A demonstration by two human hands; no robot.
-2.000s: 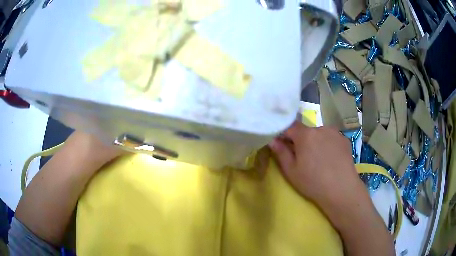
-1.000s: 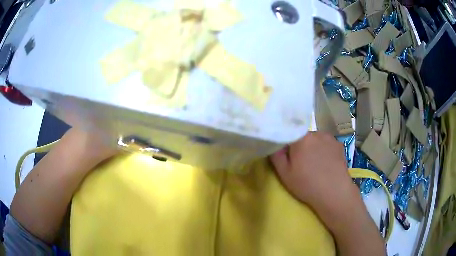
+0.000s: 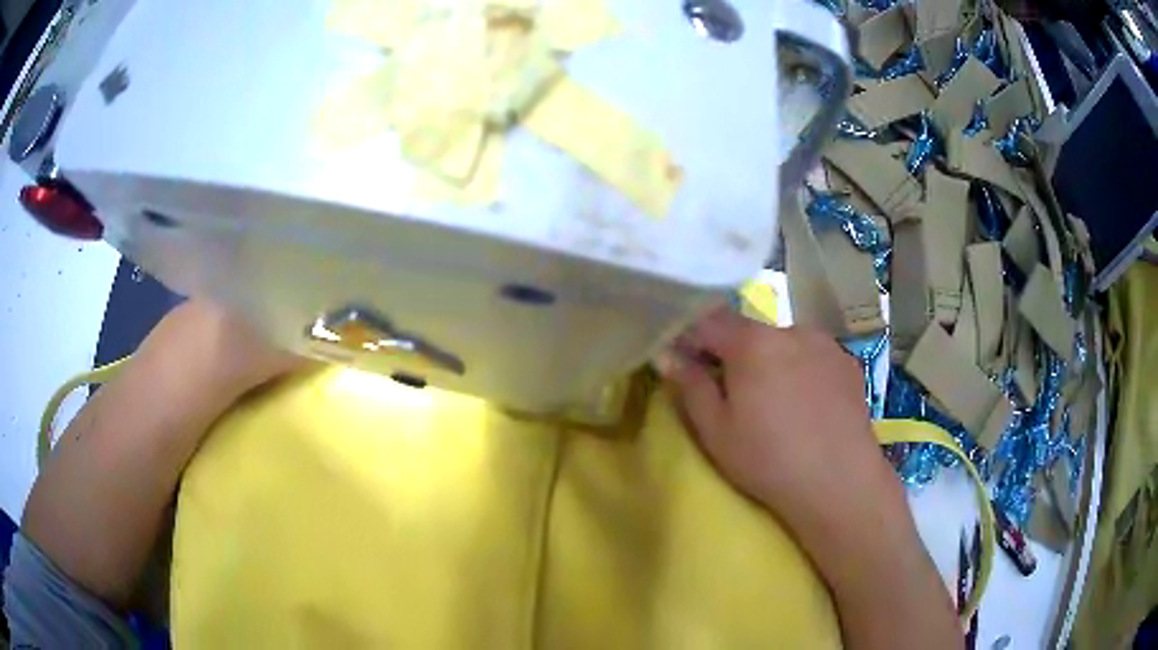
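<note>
A yellow tote bag [image 3: 381, 521] lies in front of me, its top edge under the white head of the pattern sewing machine [image 3: 292, 140]. Its centre seam runs towards me. Thin yellow handles [image 3: 946, 438] loop out on both sides. My right hand [image 3: 762, 381] is at the bag's upper right edge, thumb and fingers bent close together by the machine head; it appears to hold the bag edge. My left hand [image 3: 241, 343] is at the upper left of the bag, its fingers hidden behind the machine head. The needle area is hidden.
Many tan hook tabs [image 3: 946, 241] with blue-wrapped hooks lie piled on the right of the white table. A red-and-dark small tool [image 3: 1013, 543] and dark snips [image 3: 968, 571] lie near the right edge. A red button [image 3: 61, 211] is on the machine's left side. Yellow material hangs at far right.
The view has shifted, so the machine head sits higher and more of its underside shows. My right fingertips show again after being mostly hidden one second ago. The bag stays in about the same place.
</note>
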